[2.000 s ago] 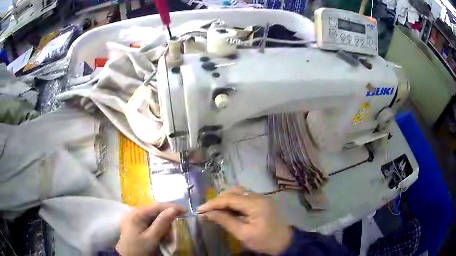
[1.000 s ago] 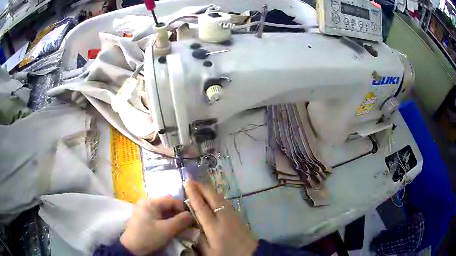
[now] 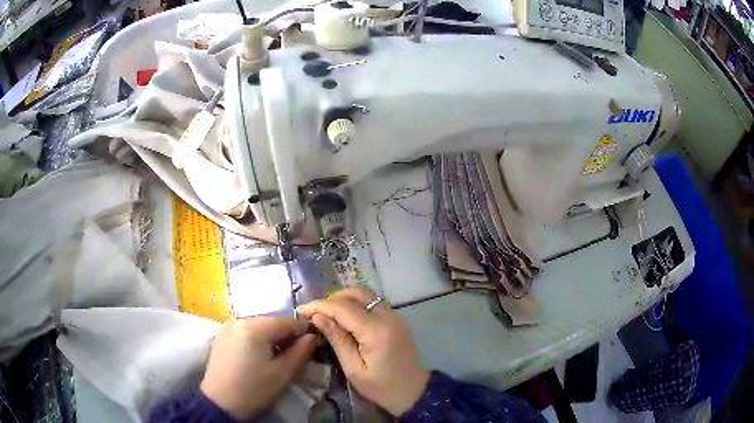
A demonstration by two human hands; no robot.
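Note:
My left hand [image 3: 258, 363] and my right hand [image 3: 368, 349] meet fingertip to fingertip just in front of the needle area. Both pinch the end of a narrow tan band [image 3: 341, 405], which hangs towards me; the fingers hide most of the pinched edge. A ring shows on my right hand. The presser foot [image 3: 285, 244] is beyond the fingertips, under the head of the white sewing machine [image 3: 430, 99]. A pale grey garment panel [image 3: 136, 347] lies left of my left hand, its near part running behind that hand.
A bundle of tan strips [image 3: 479, 235] lies under the machine arm. Pale cloth [image 3: 178, 99] is bunched behind the machine head. A yellow sticker [image 3: 198, 264] is left of the needle. A control panel [image 3: 570, 21] is at the top, blue material [image 3: 703, 248] at right.
My right hand's fingers, extended towards the needle one second ago, are now drawn back and bent into a pinch beside my left fingertips. The machine sits higher in the view.

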